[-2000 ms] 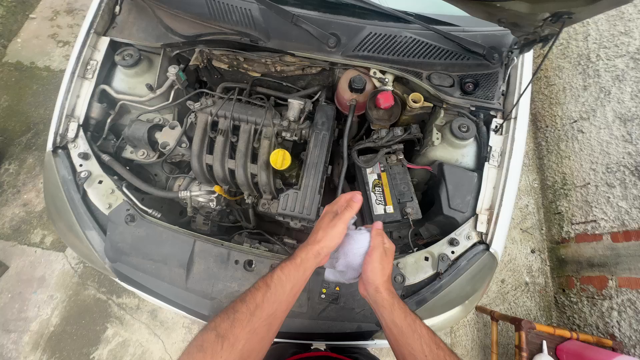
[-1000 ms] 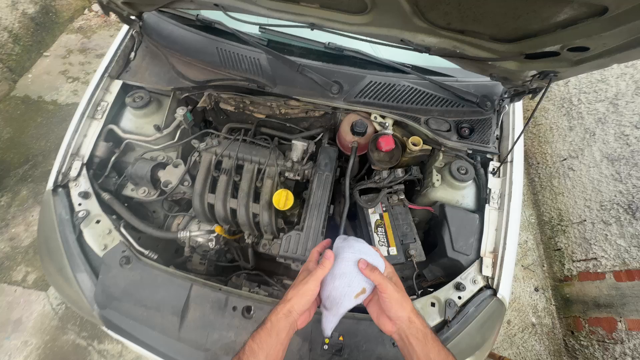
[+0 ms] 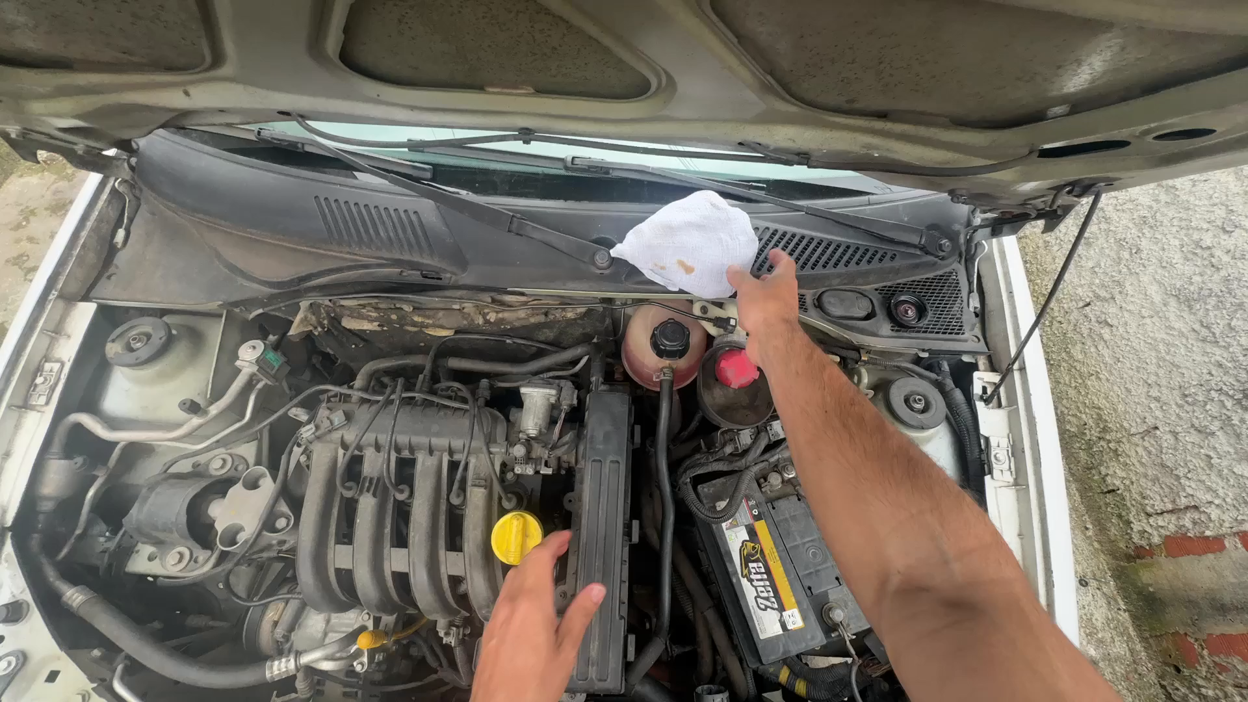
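A white cloth (image 3: 694,239) with small brown stains lies over the black cowl panel below the windshield. My right hand (image 3: 768,297) touches the cloth's lower right edge; whether its fingers grip it I cannot tell. Below that hand are a reservoir with a red cap (image 3: 736,369) and a pinkish coolant tank with a black cap (image 3: 670,339). My left hand (image 3: 546,614) is held with fingers apart and nothing in it, just below the yellow oil filler cap (image 3: 517,537) on the engine.
Overhead is the raised hood (image 3: 585,58), with a thin prop rod (image 3: 1048,292) at the right. Wiper arms (image 3: 507,224) cross the cowl. A car battery (image 3: 780,565) sits beneath my right forearm, and a rough wall (image 3: 1160,361) stands beyond the right fender.
Both hands held the bundled cloth over the front of the engine bay; now it is at the cowl by my right hand, and my left hand has let go. The view has tilted up.
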